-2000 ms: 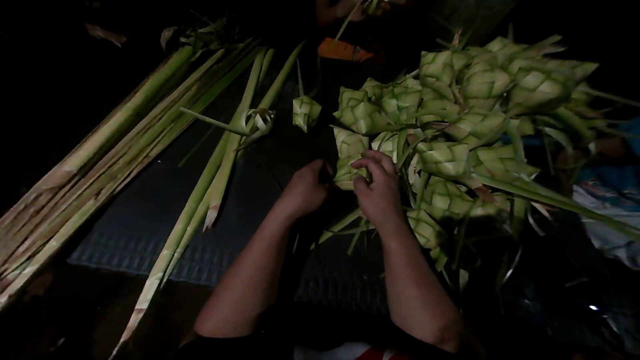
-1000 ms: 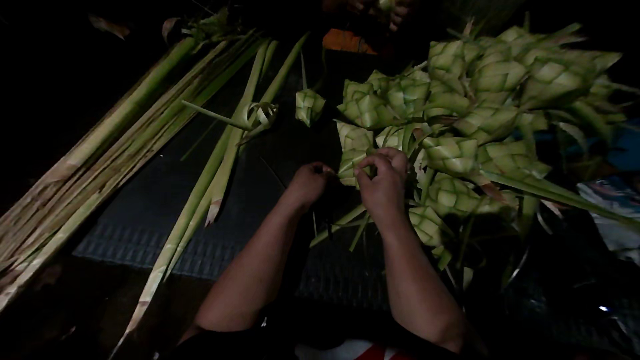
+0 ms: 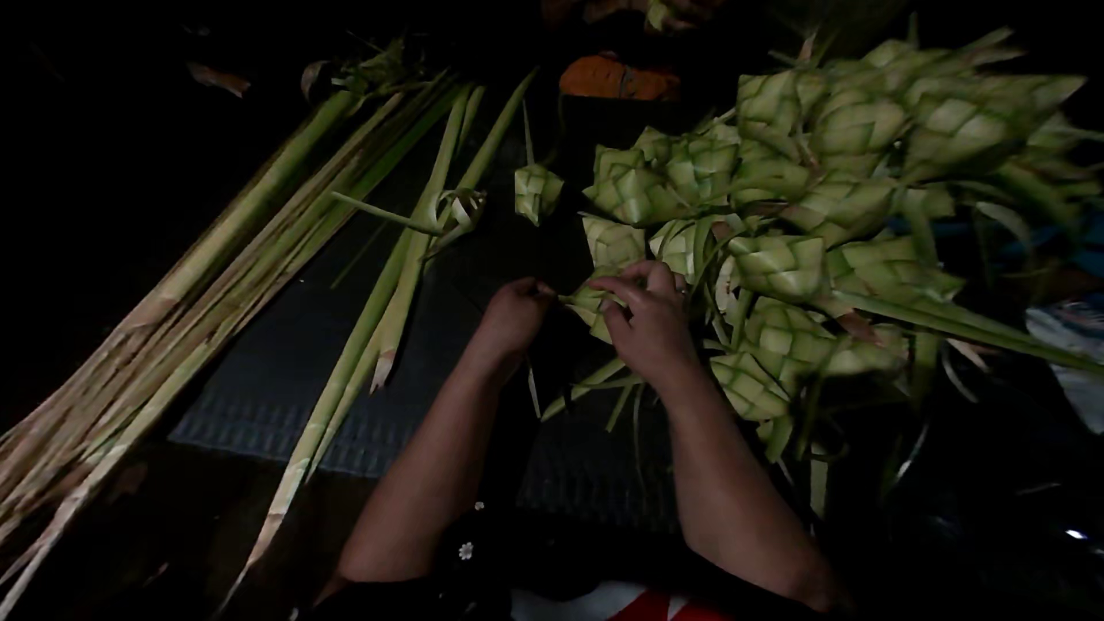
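Note:
My right hand (image 3: 649, 319) has its fingers on a small woven palm-leaf pouch (image 3: 593, 309) at the middle of the view. Just left of it, my left hand (image 3: 520, 312) pinches what looks like a thin leaf end running toward that pouch. Another woven pouch (image 3: 614, 244) lies directly beyond my right hand. A small finished-looking pouch (image 3: 537, 191) with an upright leaf tail sits farther off, beyond my left hand. To the right spreads a large heap of woven palm-leaf pouches (image 3: 780, 263) with loose leaf tails.
A bundle of long palm leaves (image 3: 250, 233) lies along the left. Nearer are several separate leaf strips (image 3: 379, 310) with a curled leaf piece (image 3: 461, 207) on them. The dark table (image 3: 285, 379) lies beneath. Another person's hands (image 3: 660, 13) show dimly at the top, near an orange object (image 3: 617, 78).
The pouch at my right hand shows more on its left side now, and my left hand's fingertips have come closer to it. The heap and leaf bundle stay put.

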